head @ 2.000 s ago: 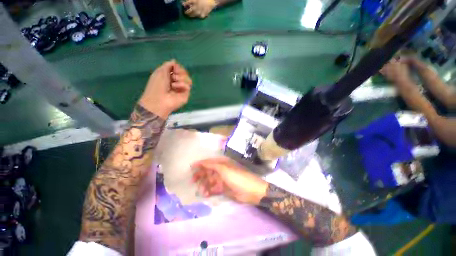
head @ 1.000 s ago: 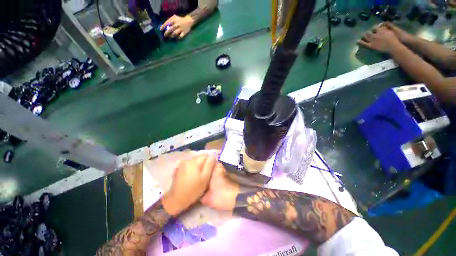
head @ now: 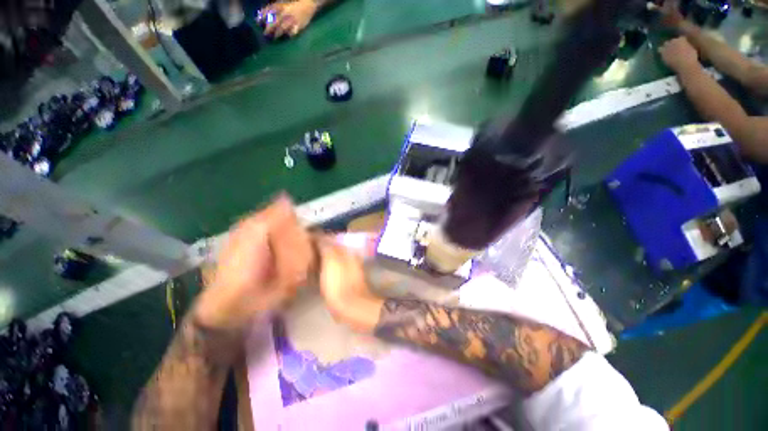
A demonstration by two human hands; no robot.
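My left hand [head: 257, 265] is blurred, its fingers curled, above the left edge of the pink mat [head: 370, 387]. My right hand [head: 345, 282] is just right of it, over the mat's worn grey part, also blurred. The hands are close together; whether anything is between the fingers is hidden. The black screwdriver [head: 493, 198] hangs tilted, its cream lower end over the front of the white and blue screw feeder [head: 417, 198]. Neither hand is on the screwdriver.
A clear plastic bag [head: 514, 252] lies right of the feeder. Round black parts [head: 320, 150] sit on the green belt [head: 210, 160], and more are heaped at left [head: 42, 370]. A second feeder [head: 665, 202] stands at right near another person's arms [head: 716, 93]. A slanted metal post [head: 93, 219] is at left.
My hands came together over the mat, then shifted left and slightly up. The screwdriver's upper part swung left, then back right. The belt parts sit further left in view.
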